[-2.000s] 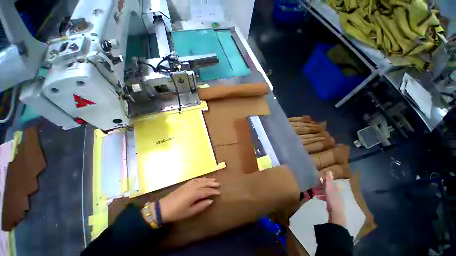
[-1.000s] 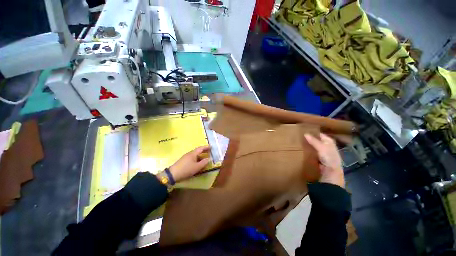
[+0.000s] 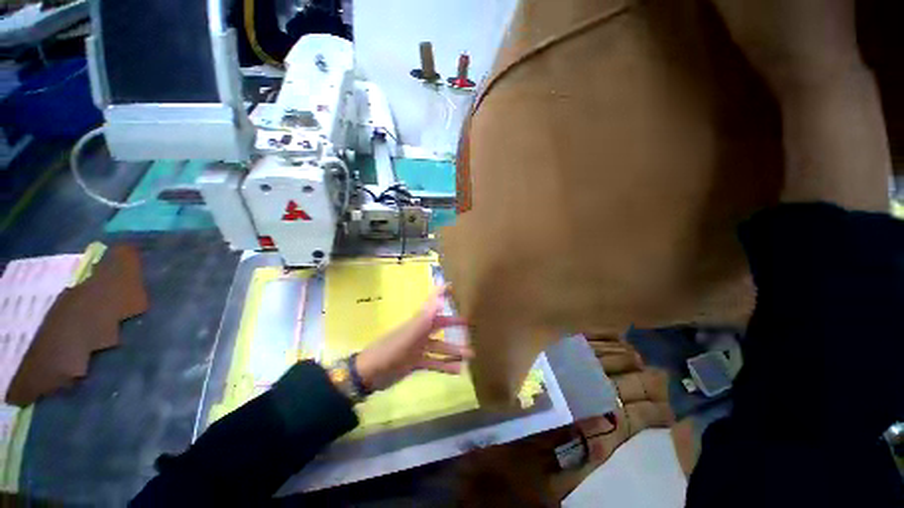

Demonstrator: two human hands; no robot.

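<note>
The brown garment panel is raised in front of me and fills the upper right, hiding part of the table. My right arm is lifted at the right edge; the hand itself is cut off or hidden, so its grip cannot be seen. My left hand is over the sewing template, fingers spread, beside the panel's lower left edge. The yellow template flap with small black writing lies flat on the template.
The white sewing machine head stands behind the template, with a control screen at upper left. Brown stepped pieces lie on a printed sheet at left. Brown rolled bundles and a white piece are at lower right.
The panel has come off the template and risen high at the right with my right arm. My left hand has let go of the template edge area, fingers now spread. The view has turned left.
</note>
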